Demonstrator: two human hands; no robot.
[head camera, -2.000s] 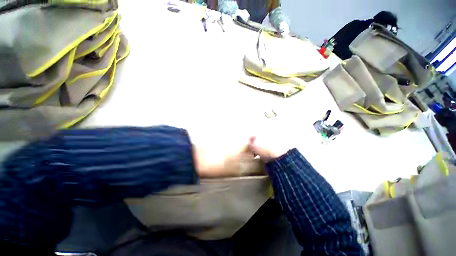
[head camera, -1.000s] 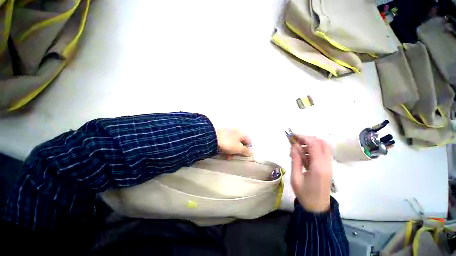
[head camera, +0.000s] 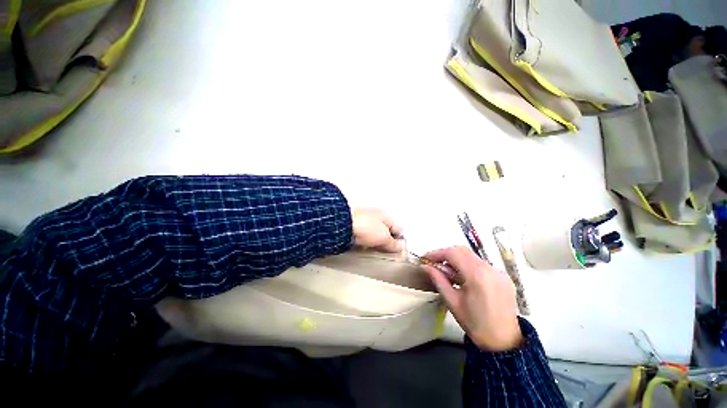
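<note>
The beige handbag (head camera: 351, 311) lies across the lap and the table's front edge, its mouth open upward. My left hand (head camera: 378, 229) pinches the far rim of the bag mouth near its middle. My right hand (head camera: 478, 293) is shut on a small slim tool (head camera: 420, 259), whose thin tip points at my left fingertips by the rim. Most of the tool is hidden in my fingers, so its kind is unclear. Snips with red-and-dark handles (head camera: 472, 236) lie on the table beyond my right hand.
A flat patterned stick (head camera: 512, 271) lies beside the white tool pot (head camera: 550, 245). A yellow-and-dark block (head camera: 490, 171) lies farther back. Beige bags are piled at the left (head camera: 64, 72), back right (head camera: 558, 56) and far right (head camera: 658, 151). A person in dark clothing (head camera: 658, 48) is beyond.
My right hand has moved left to the bag rim, with the tool tip now close to my left fingers. The snips and stick now show on the table. My left hand still pinches the rim.
</note>
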